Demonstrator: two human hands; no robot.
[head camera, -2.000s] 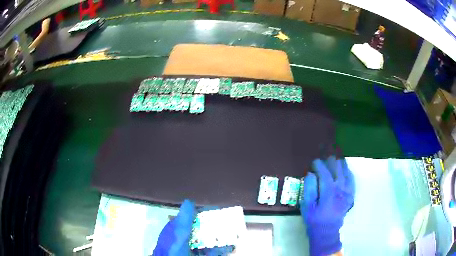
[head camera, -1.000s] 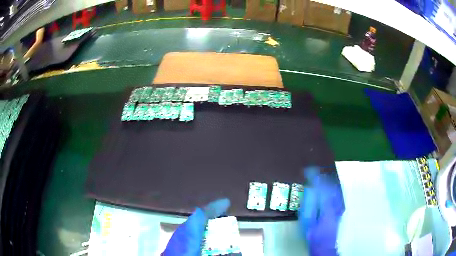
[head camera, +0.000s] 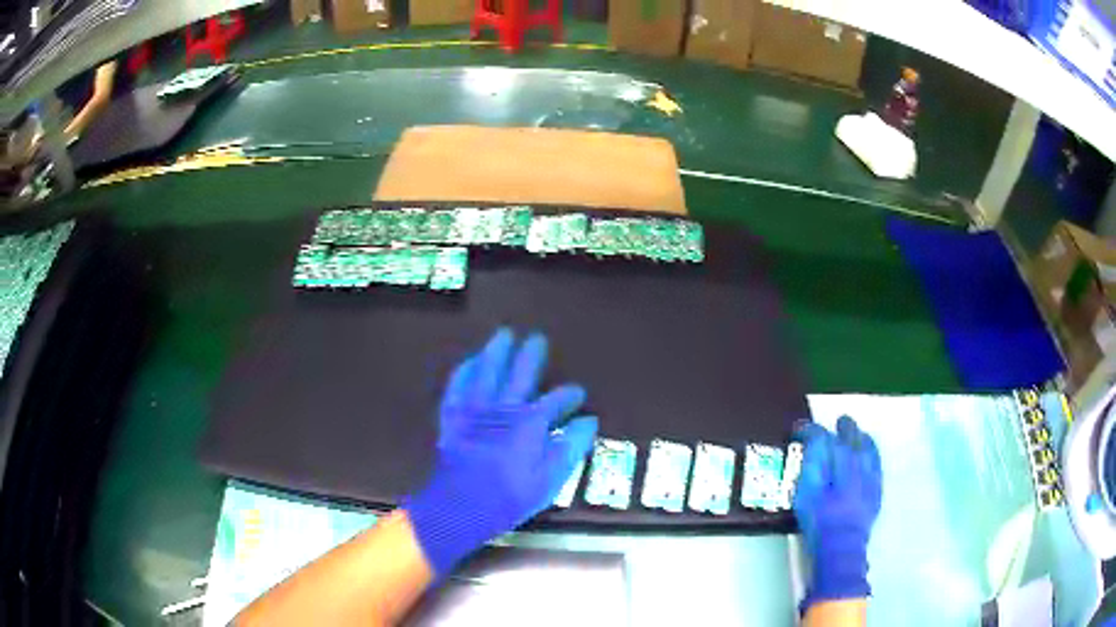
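Note:
My left hand (head camera: 502, 441), in a blue glove, lies palm down over the black foam sheet (head camera: 367, 355), fingers spread. Its thumb side covers part of a circuit board (head camera: 567, 488) at the left end of a loose near row. More single green-white boards (head camera: 612, 474) stand in this row along the foam's near edge, with gaps between some of them. My right hand (head camera: 840, 490), also gloved, is at the row's right end, its fingers against or just beside the last board (head camera: 793, 468). Its fingertips are slightly apart, and I see nothing held in it.
Two tight rows of boards (head camera: 379, 267) lie at the foam's far side. A brown board (head camera: 526, 165) is behind. A stacked foam pile (head camera: 74, 404) is at left, a blue sheet (head camera: 979, 306) at right. A metal plate (head camera: 539, 588) lies near me. A person's arm (head camera: 93, 104) shows far left.
My left hand has let go of the white-green piece it held and moved up over the foam. The near row now has more boards. My right hand has shifted slightly right.

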